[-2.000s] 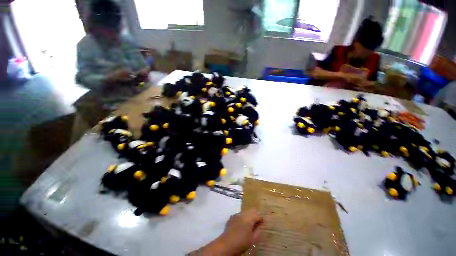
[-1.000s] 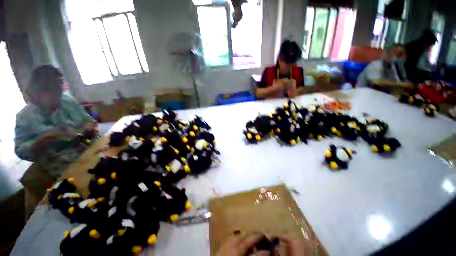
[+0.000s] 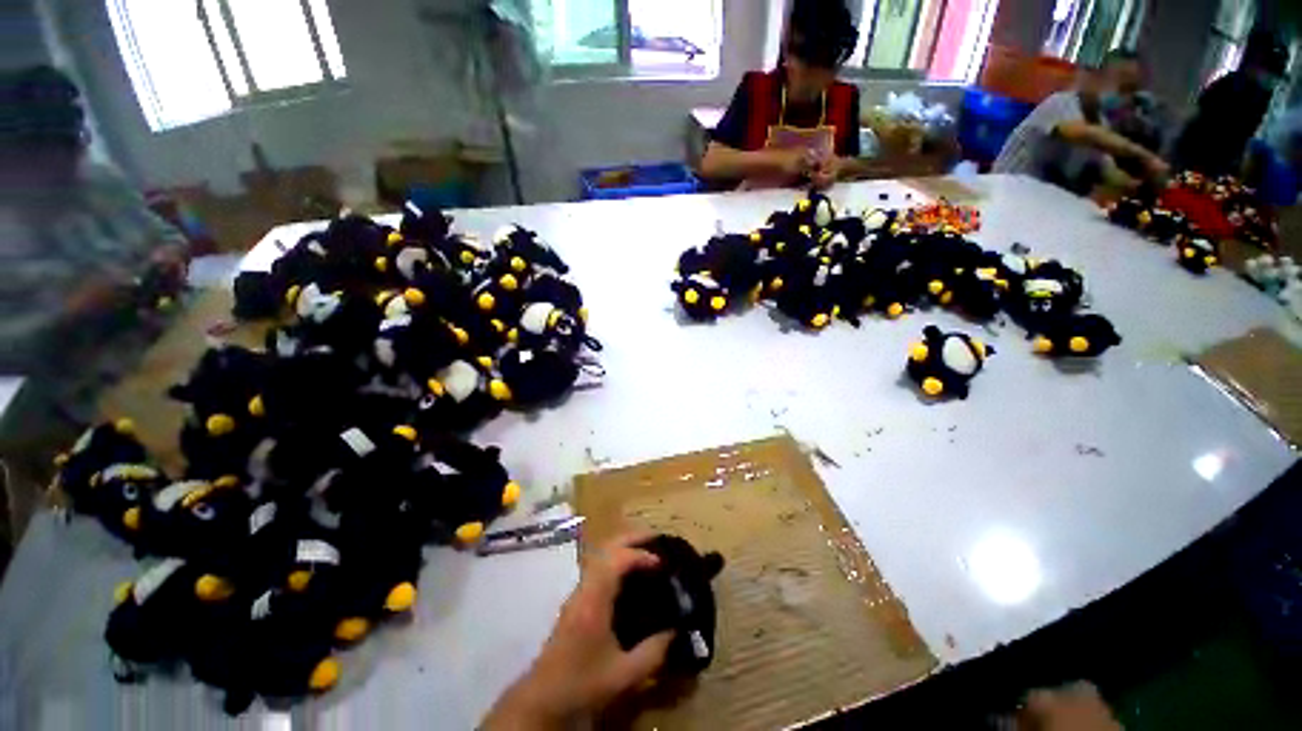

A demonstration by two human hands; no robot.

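A plush penguin (image 3: 668, 603), mostly plain black with a small white strip on it, is held over the cardboard work pad (image 3: 771, 571). My left hand (image 3: 597, 628) grips it from the left, with the thumb near the lower side and fingers on top. My right hand (image 3: 1068, 710) is at the bottom edge, right of the pad, blurred and cut off, away from the toy. I cannot tell if it holds anything. No needle or thread can be made out.
Silver thread snips (image 3: 531, 536) lie left of the pad. A large pile of penguins (image 3: 357, 414) is at left, a smaller pile (image 3: 857, 271) across the white table (image 3: 657, 400), one toy (image 3: 947, 361) apart. Another pad (image 3: 1264, 374) is at right. Several people sit around.
The view has shifted. Both hands were low over the pad one second ago; now my left hand holds the penguin up in view, and my right hand is away to the right.
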